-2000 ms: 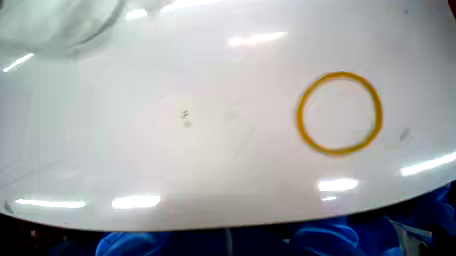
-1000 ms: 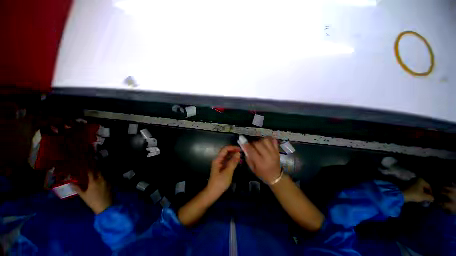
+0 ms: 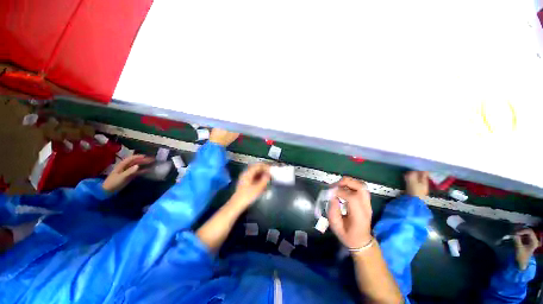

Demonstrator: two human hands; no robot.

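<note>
My left hand point(image 3: 253, 184) is above the dark bench with a white slip point(image 3: 282, 174) pinched at its fingertips. My right hand point(image 3: 352, 215), with a thin bracelet on the wrist, is further right with its fingers curled. A blurred pale, translucent item point(image 3: 323, 203) is at its fingertips and seems held; I cannot tell what it is. Several loose white slips point(image 3: 300, 238) lie on the bench below and between my hands. Another slip point(image 3: 274, 152) lies on the green belt.
A white shelf point(image 3: 309, 71) spans the top, with a faint yellow rubber band point(image 3: 499, 116) and large red boxes point(image 3: 89, 44) at left. A red carton point(image 3: 77, 162) stands at left on the bench. Blue-sleeved neighbours reach in; one hand point(image 3: 224, 137) and another point(image 3: 417, 183) are at the belt.
The view has swung from the shelf to the bench. Since one second ago my hands have moved apart, and the left now holds a slip. Neighbours' arms have reached towards the belt.
</note>
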